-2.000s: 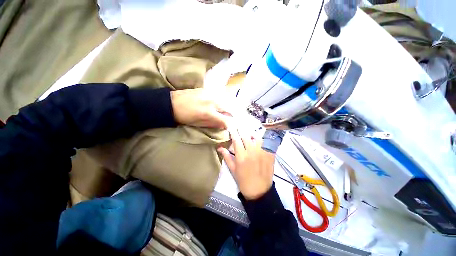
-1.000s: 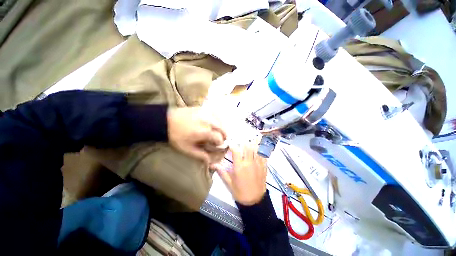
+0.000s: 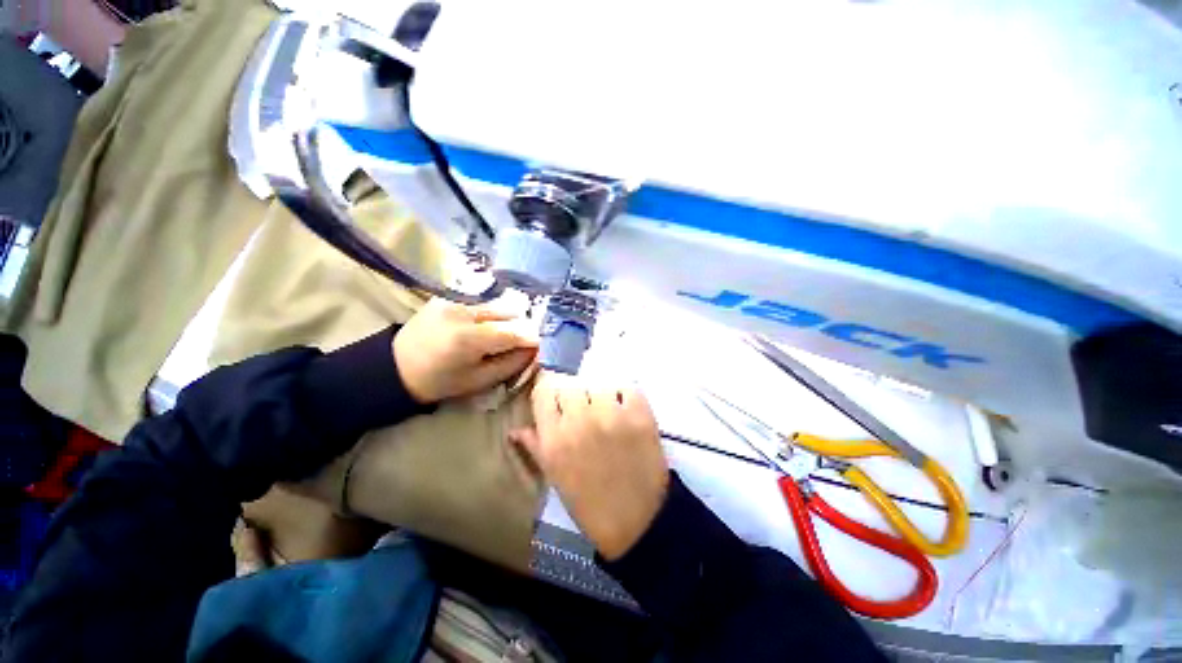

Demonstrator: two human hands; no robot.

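Observation:
Khaki cloth [image 3: 434, 473] lies over the table edge and my lap, and runs up under the head of the white sewing machine [image 3: 830, 304]. My left hand [image 3: 460, 350] pinches the cloth's edge just in front of the needle area. My right hand [image 3: 590, 447] lies beside it, fingertips at the cloth's edge near the small grey part [image 3: 565, 333] by the presser foot. The needle and what lies between my fingertips are hidden by the machine head and my fingers.
Scissors with red and yellow handles [image 3: 862, 505] lie right of my right hand, with a dark pointed tool [image 3: 836, 395] beside them. A small pale tool [image 3: 989, 447] and a clear plastic bag [image 3: 1056, 570] are further right. More khaki cloth [image 3: 156, 220] hangs at the left.
The view has swung closer and to the machine's side, so its head now covers the upper picture and the white-backed pieces. My hands stay close together at the cloth near the needle area.

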